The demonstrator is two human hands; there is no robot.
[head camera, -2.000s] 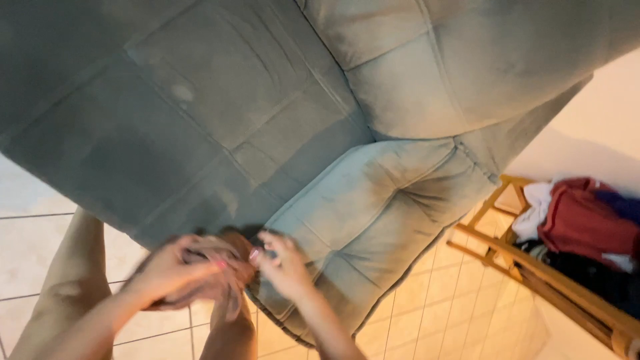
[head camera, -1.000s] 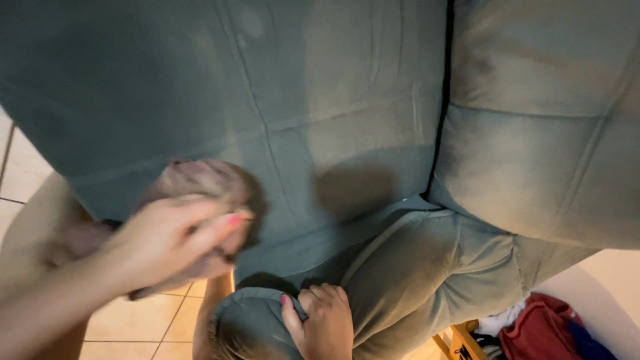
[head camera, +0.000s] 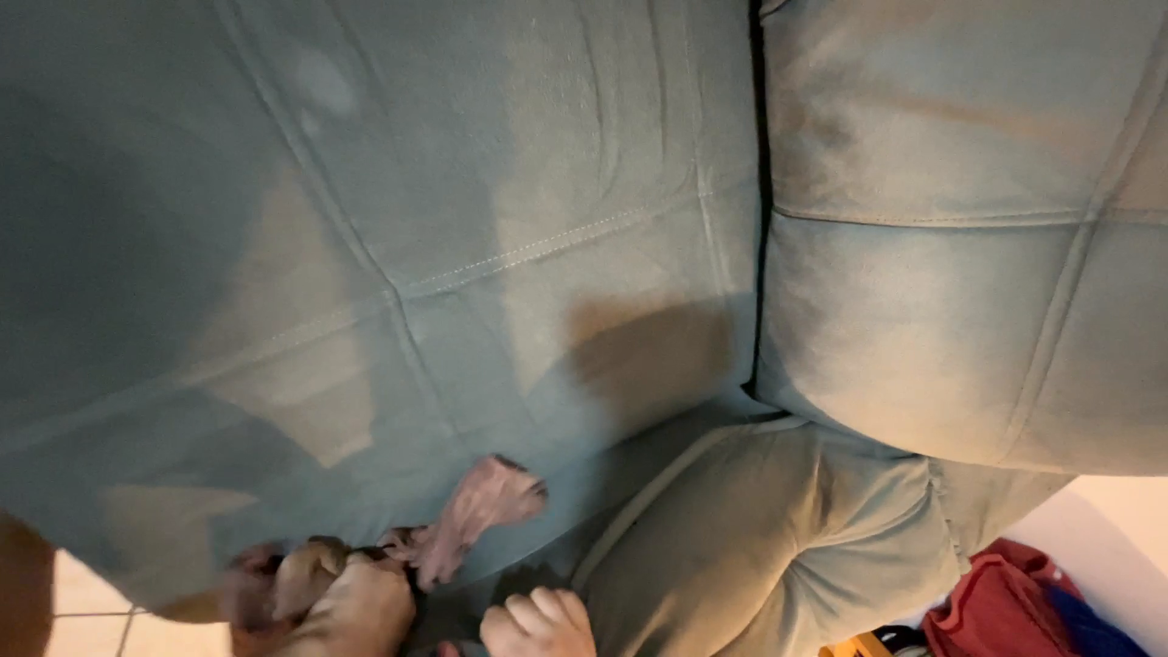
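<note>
My left hand is closed around a crumpled pinkish-brown cloth low in the view, at the front edge of the sofa seat. One end of the cloth sticks out to the right over the grey-blue upholstery, and another part bunches to the left of the hand. My right hand is at the bottom edge beside the sofa's padded armrest, its fingers curled; whether it holds anything is hidden.
The sofa's back cushion rises at the right. Red clothing and dark blue fabric lie beyond the armrest at the lower right, near a piece of yellowish wood. Pale floor tiles show at the lower left.
The cloth, bunched in my left hand a second ago, now has one end extending to the right. My right hand, which rested on the armrest's front, is now curled beside it.
</note>
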